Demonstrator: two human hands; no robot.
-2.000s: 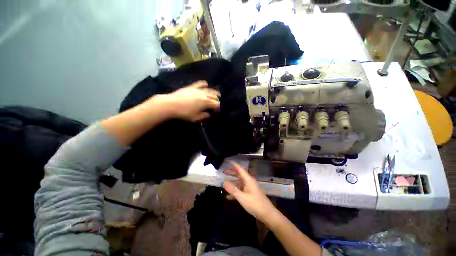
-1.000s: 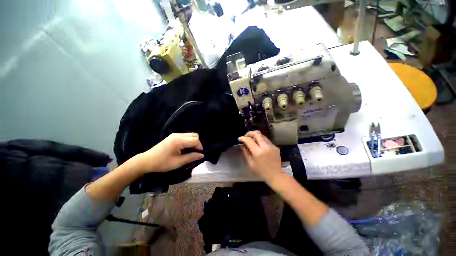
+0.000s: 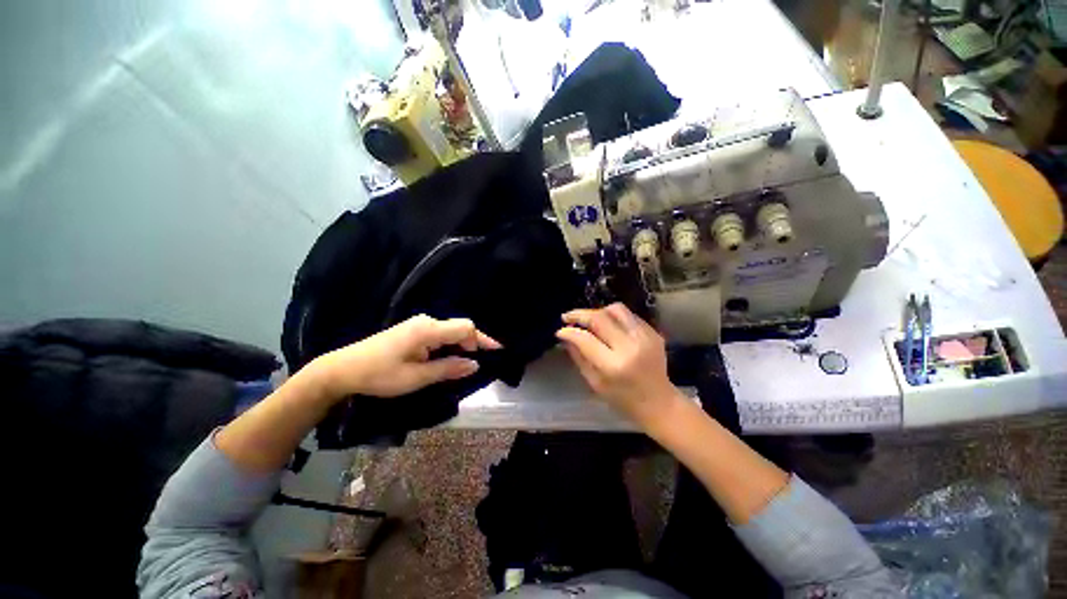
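Note:
A large black fabric piece (image 3: 410,252) lies left of the cream-grey overlock machine (image 3: 749,269), with a thin pale curved line on it. Its front edge lies by the table edge. My left hand (image 3: 410,357) is on the fabric, thumb and fingers around a bit of it. My right hand (image 3: 620,357) is just in front of the needle area (image 3: 599,275) and pinches the fabric edge between thumb and fingertips. What lies under the fingers is partly hidden.
Snips (image 3: 916,334) stand in the accessory tray (image 3: 965,355) at the table's right corner. A dark strip (image 3: 716,392) hangs over the table edge. A yellow machine (image 3: 410,123) stands behind. More black fabric (image 3: 556,503) lies below the table edge, and clear bags (image 3: 965,544) lie lower right.
My left hand came down from the upper fabric to the front edge. My right hand moved up to the fabric edge by the needle area. In the last second both hands moved little.

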